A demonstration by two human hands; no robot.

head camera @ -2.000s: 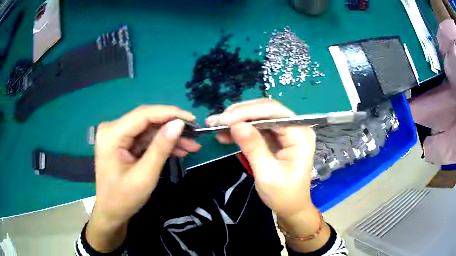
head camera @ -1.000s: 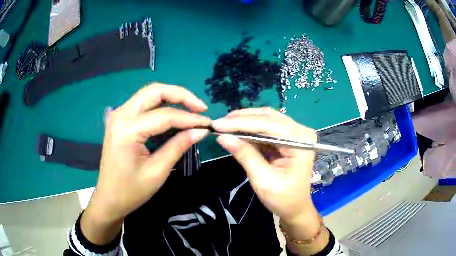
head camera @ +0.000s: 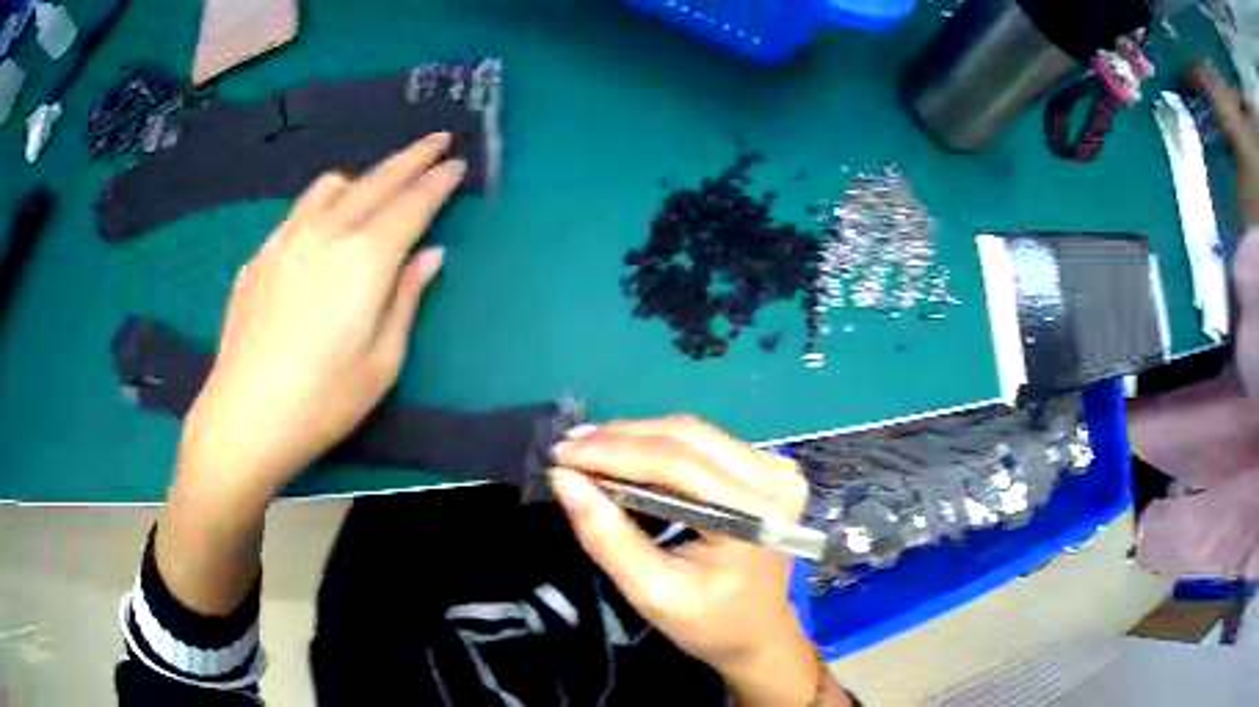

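Note:
My left hand [head camera: 311,332] reaches over the long curved row of dark stacked strips [head camera: 311,136], with its fingertips at that row's right end. No held part shows in it. My right hand [head camera: 690,539] holds the silver tweezers [head camera: 704,514] at the right end of the shorter strip row [head camera: 463,439] near the table's front edge. The left palm hides part of the shorter row. The black small parts [head camera: 711,260] lie in a loose heap at the centre. The silver small parts [head camera: 884,249] lie just right of them.
A black sheet with white edges [head camera: 1084,315] lies at the right. A blue bin [head camera: 898,622] of silvery pieces is below the table edge. A metal tumbler [head camera: 973,76], a blue basket [head camera: 753,28] and a pale pink phone [head camera: 242,35] are at the far side. A person's pink sleeve [head camera: 1187,470] is at the right.
My hands have moved apart. The left went up and left from the shared work to the long strip row. The right moved down to the shorter row. The view has shifted, showing more of the far side.

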